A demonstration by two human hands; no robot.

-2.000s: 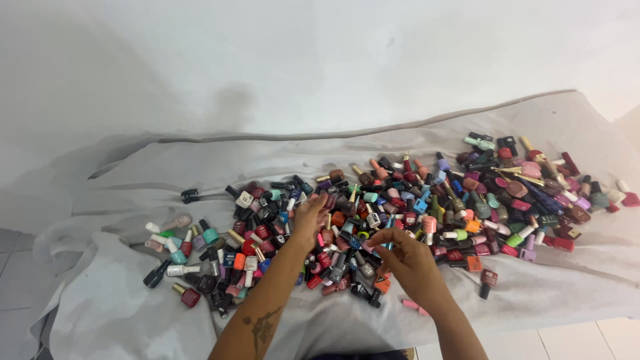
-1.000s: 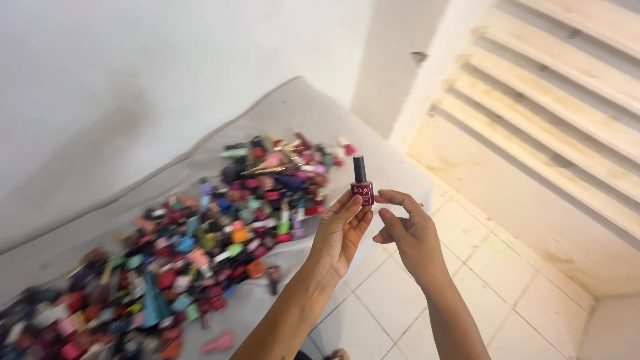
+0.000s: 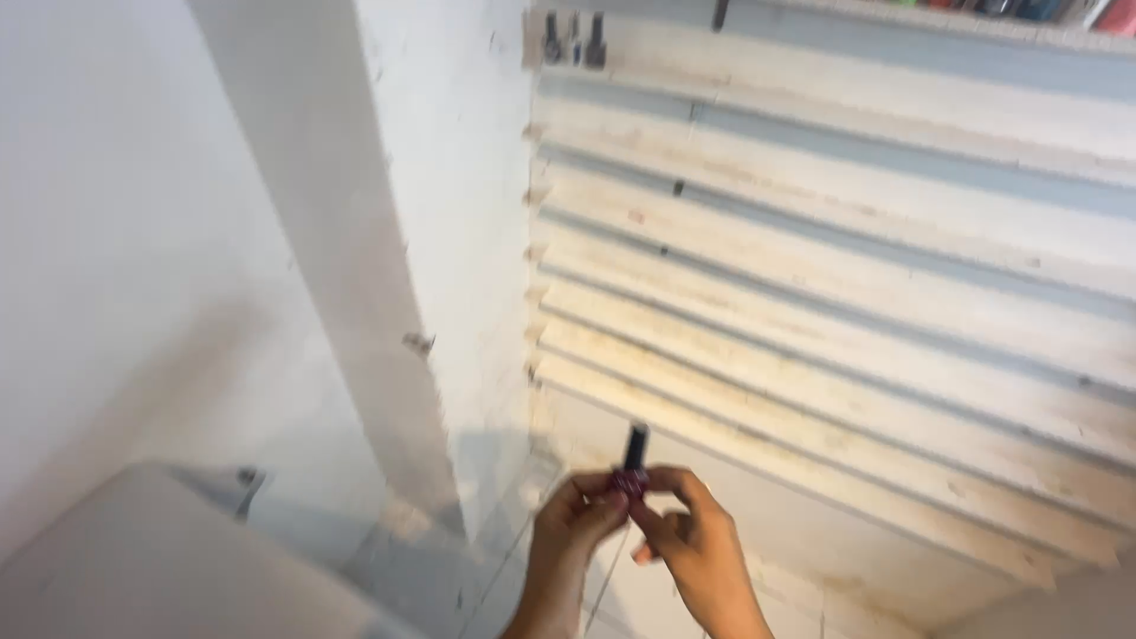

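Near the lower middle of the view, a nail polish bottle (image 3: 630, 482) with dark red polish and a tall black cap stands upright between my hands. The thumb and fingers of my left hand (image 3: 572, 519) grip its glass body from the left. My right hand (image 3: 688, 528) pinches the same bottle from the right with thumb and index finger. Blur hides the bottle's label.
White wall shelves (image 3: 799, 266) rise in several narrow tiers beyond my hands. Three small bottles (image 3: 574, 43) stand at the left end of an upper tier, and colourful items line the top right. A grey cloth-covered surface (image 3: 142, 550) lies at lower left, beside white floor tiles.
The view has swung right and up, from the cloth heaped with nail polish bottles to the shelves. The right hand, apart from the bottle one second ago, now touches it.
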